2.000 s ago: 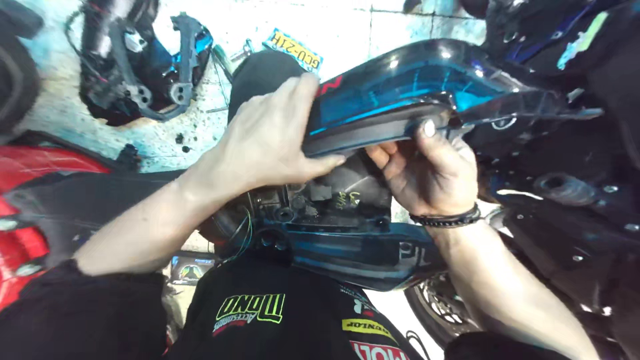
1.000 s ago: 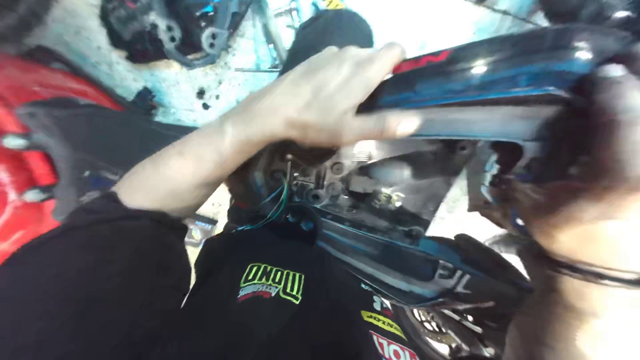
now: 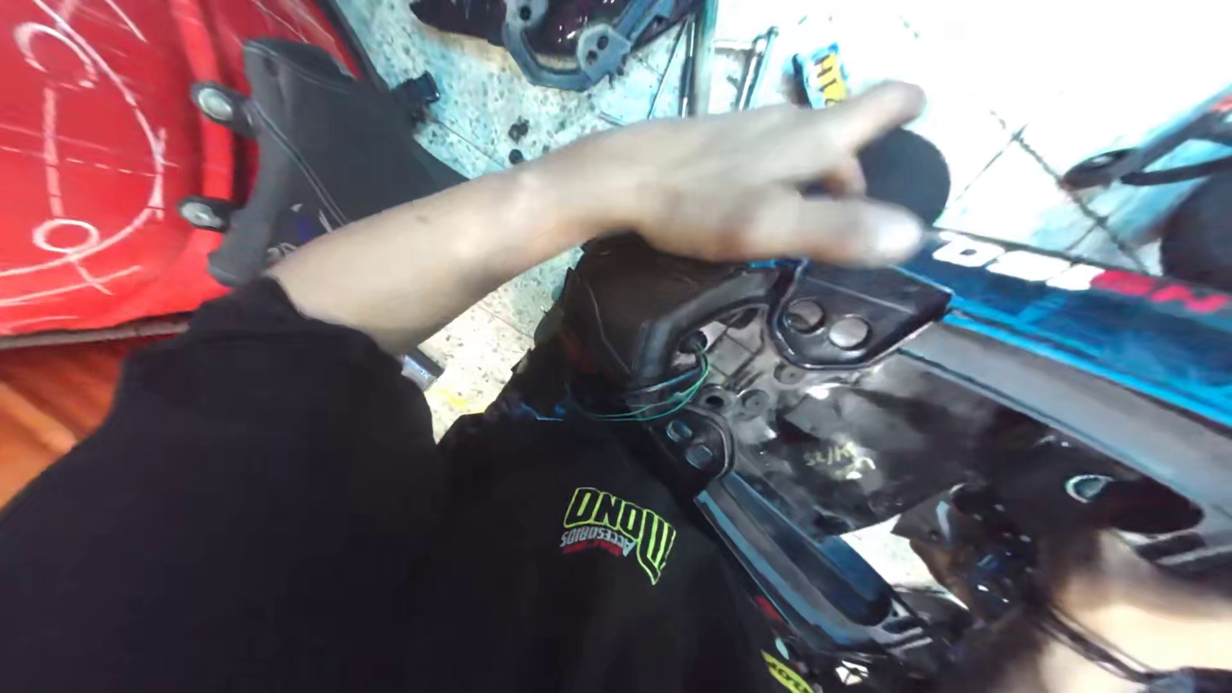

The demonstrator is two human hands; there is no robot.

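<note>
My left hand (image 3: 760, 188) reaches across the near end of a blue and black motorcycle tail fairing panel (image 3: 1088, 313), thumb and index finger spread; whether it touches the panel is unclear. A black bracket with two round holes (image 3: 852, 318) sits at that end. Below lies a dark plastic undertray (image 3: 828, 452), with a second blue-edged side panel (image 3: 789, 553) along its other side. Thin green wires (image 3: 698, 385) loop beside a black housing (image 3: 635, 308). My right hand (image 3: 1116, 616) is at the lower right, blurred and partly hidden under the parts.
Red bodywork (image 3: 106, 164) with a black bracket (image 3: 322, 154) bolted to it stands at the left. On the tiled floor lie a dark frame part (image 3: 577, 53), metal rods or tools (image 3: 756, 67) and a yellow plate (image 3: 825, 77). Another dark part (image 3: 1193, 144) is at the right edge.
The upper side panel, earlier held up between both hands, now lies alongside the undertray. My left hand has come off its edge, fingers spread. My right hand has moved lower. The view has swung and come closer.
</note>
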